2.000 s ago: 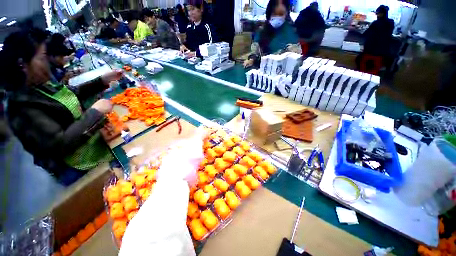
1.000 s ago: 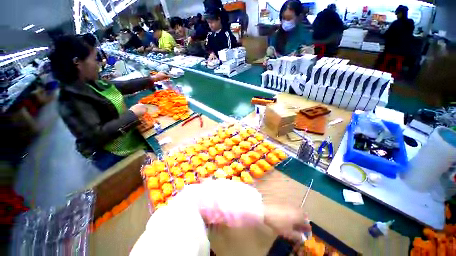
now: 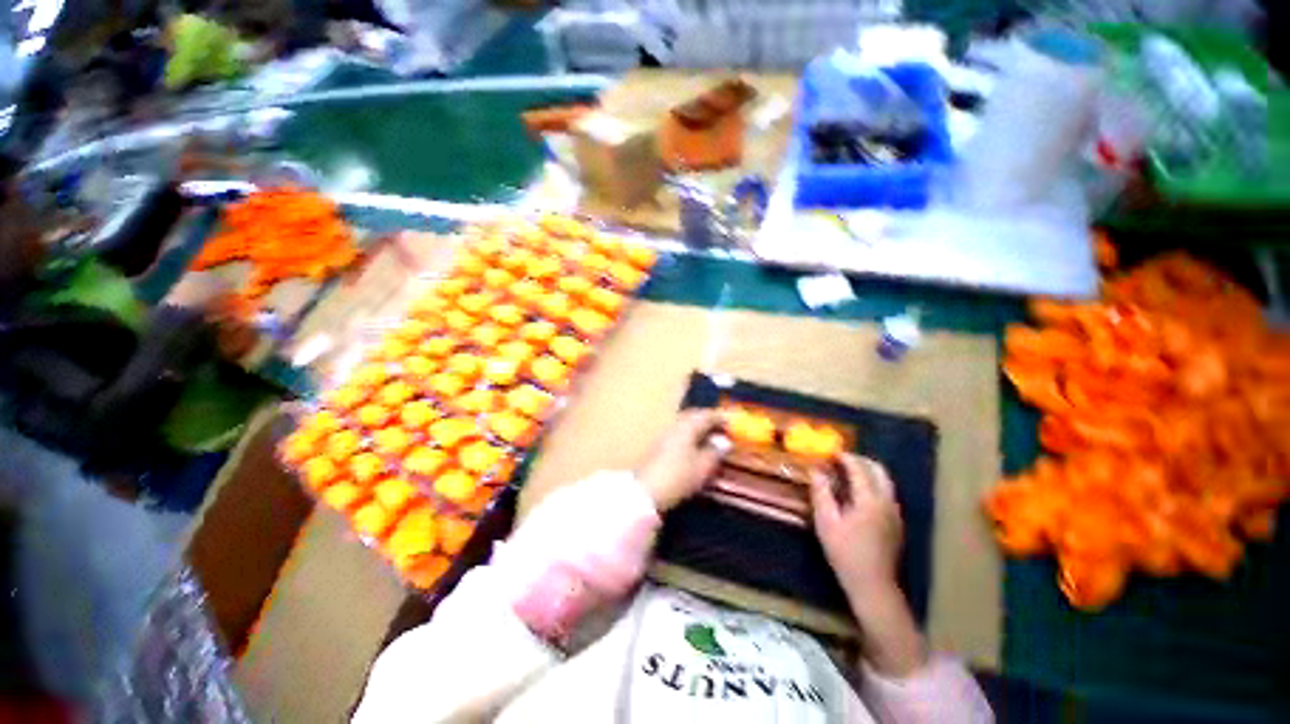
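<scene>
The red-brown fixture lies on the black mat. Two orange shells show along its far side. My left hand is at the fixture's left end, with a small white piece between its fingertips. My right hand has bent fingers against the fixture's right end. Blur hides the exact finger contacts. A clear tray filled with rows of orange shells lies to the left.
A loose orange heap is at the right. A small bottle and a white scrap lie beyond the cardboard. A blue bin is further back. An open carton is at the left, near a neighbouring person's arm.
The view has turned down and right. My left hand has gone from over the tray to the mat, and is now at the fixture's left end. My right hand has come into view.
</scene>
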